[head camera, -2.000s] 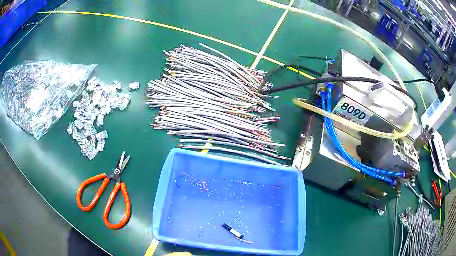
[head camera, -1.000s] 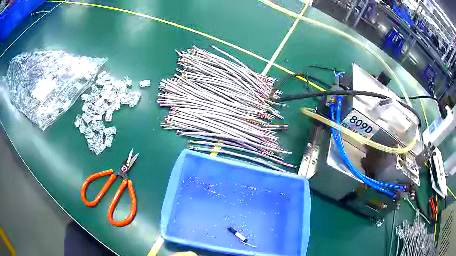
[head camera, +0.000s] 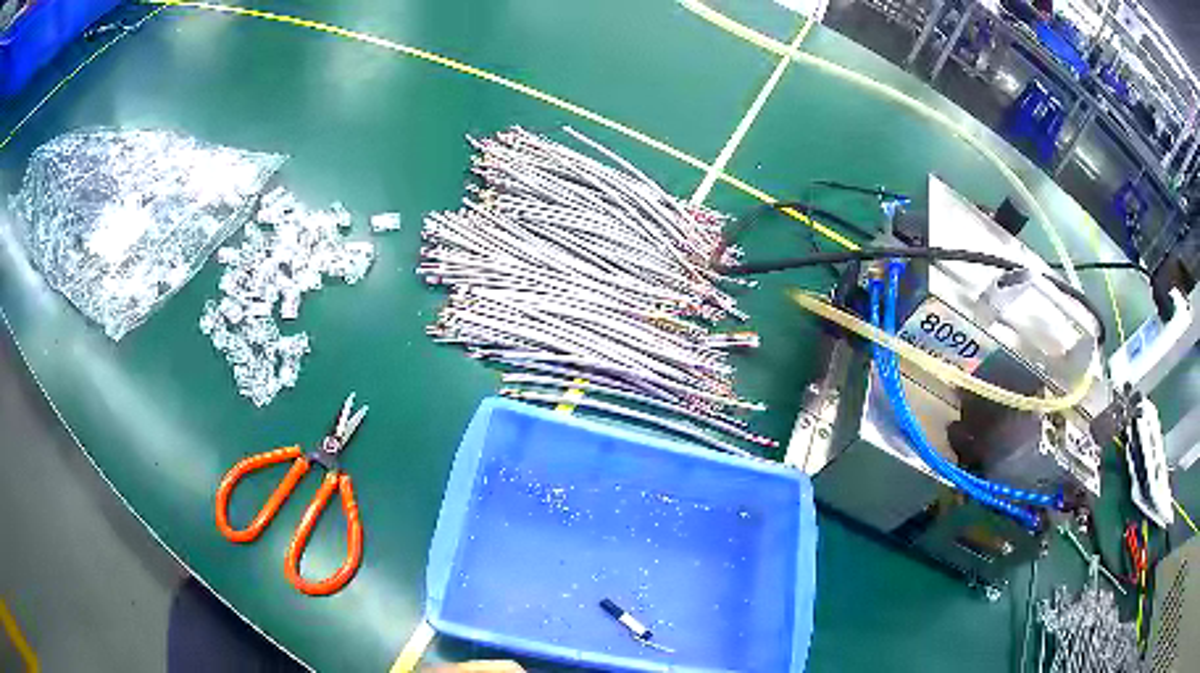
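A sliver of a hand, seemingly my left hand (head camera: 476, 667), shows at the bottom edge below the blue tray; its fingers and anything in them are cut off. My right hand is out of the picture. The shallow blue tray (head camera: 454, 526) lies nearest, with tiny clippings and a small black-and-white piece (head camera: 626, 619) in it. Behind it is a pile of short grey cables (head camera: 586, 276) with reddish ends. Orange-handled scissors (head camera: 324, 460) lie slightly open left of the tray. A loose heap of clear plugs (head camera: 283, 270) lies further back left.
A clear plastic bag (head camera: 125, 224) lies far left. The metal machine labelled 809D (head camera: 921, 408), with blue air tubes (head camera: 908, 421), stands right of the tray. A pale yellow hose (head camera: 954, 375) crosses it. Grey cables (head camera: 1090, 631) and a beige vented box (head camera: 1175, 625) are at the lower right.
The view has shifted, so the bench items sit further right in the picture than two seconds ago. The items keep their places on the bench. The hand sliver stays at the bottom edge.
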